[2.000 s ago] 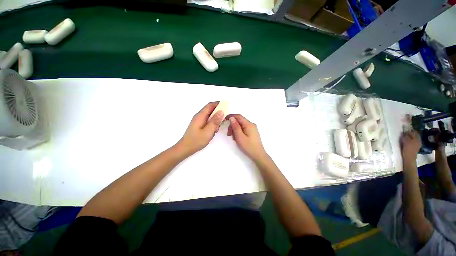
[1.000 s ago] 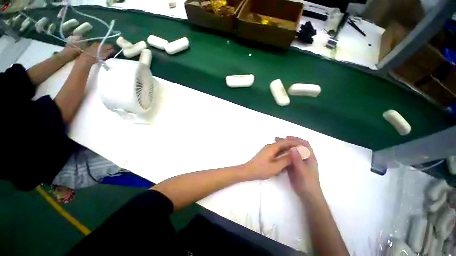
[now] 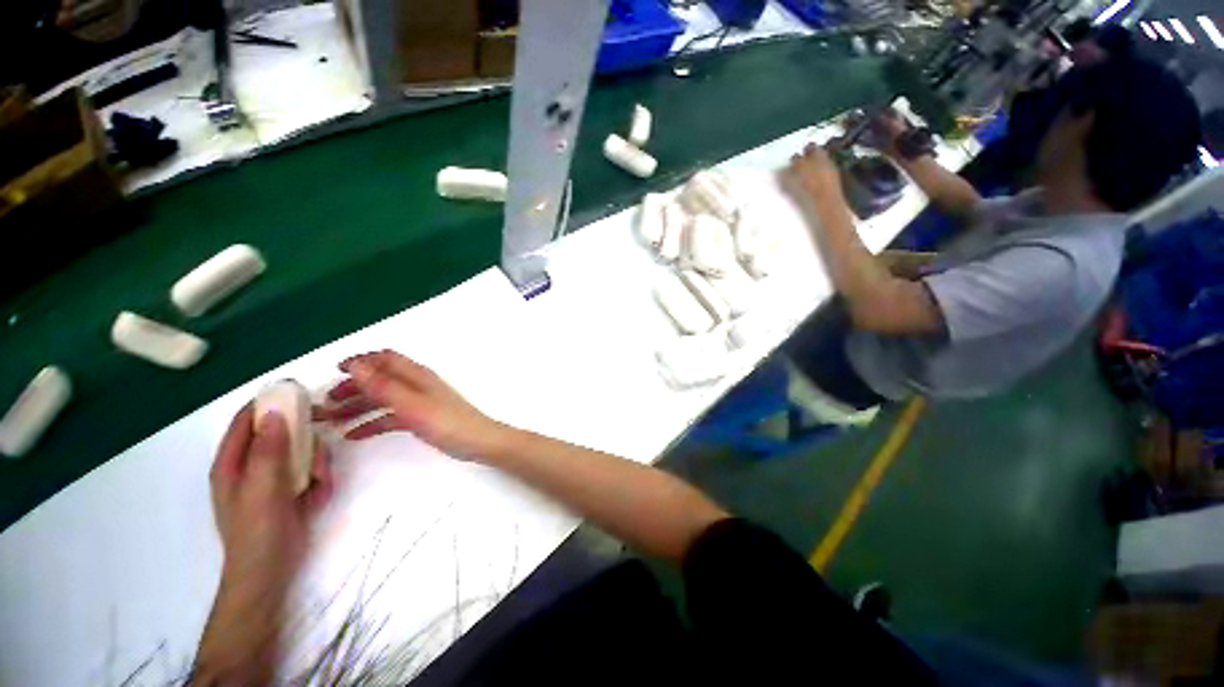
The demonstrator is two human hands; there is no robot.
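Observation:
A white plastic housing (image 3: 285, 427) is held upright in my left hand (image 3: 262, 483), at the left over the white bench. The fingers wrap its sides and the thumb lies on its face. My right hand (image 3: 403, 403) is just to the right of the housing, fingers spread and pointing at it, with nothing seen in it. The fingertips come close to the housing's right edge; whether they touch it I cannot tell. The lower part of the housing is partly hidden by my left hand.
A pile of white housings (image 3: 709, 244) lies on the bench at right. The green conveyor belt (image 3: 356, 215) carries several loose housings (image 3: 218, 279). A grey metal post (image 3: 544, 148) stands at the belt's near edge. A person (image 3: 993, 295) works at the right. A cardboard bin (image 3: 54, 168) is at far left.
The view has swung to the right, so the fan is out of view and the person at right shows. My hands, earlier together around the housing, are now apart, with the housing in my left hand.

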